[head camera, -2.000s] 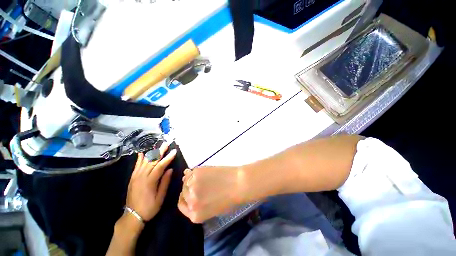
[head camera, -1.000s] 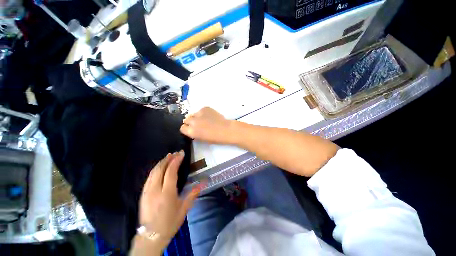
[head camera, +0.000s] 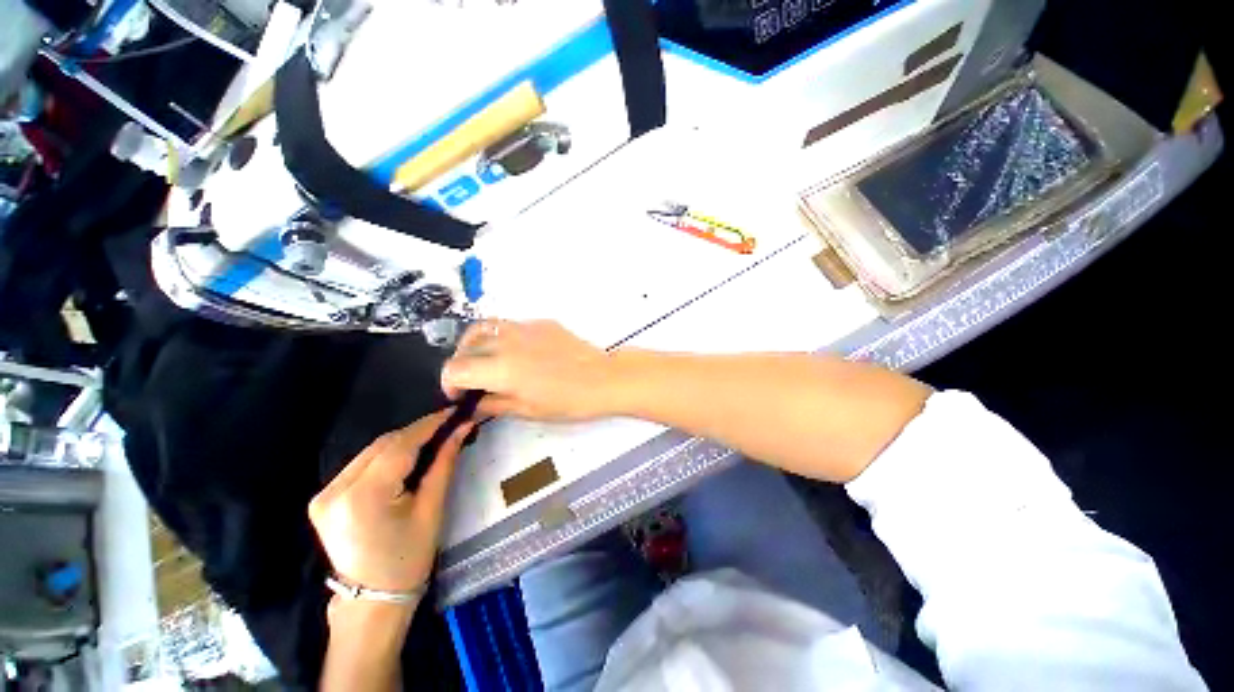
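Black cloth garment (head camera: 230, 446) hangs over the left side of the white sewing table and runs under the machine head. My left hand (head camera: 386, 507), with a bracelet at the wrist, pinches a narrow folded edge (head camera: 444, 442) of the cloth near the table's front edge. My right hand (head camera: 521, 372) holds the same edge farther up, just in front of the presser foot area (head camera: 436, 322). Its fingertips are partly hidden. A small blue part (head camera: 472, 277) sits beside the needle area. The sewing machine head (head camera: 406, 81) is white with a blue stripe.
Orange-yellow snips (head camera: 706, 230) lie on the table. A clear-covered dark slab (head camera: 947, 176) sits in a shallow tray at the right corner. A marked tape strip (head camera: 934, 322) runs along the front edge. Black bands (head camera: 338, 169) hang over the machine. A blue crate (head camera: 494, 642) is below.
My left hand has moved up from lying on the cloth to pinching its edge. My right hand has stayed near the needle area. The cloth's near part has shifted left, uncovering more of the table.
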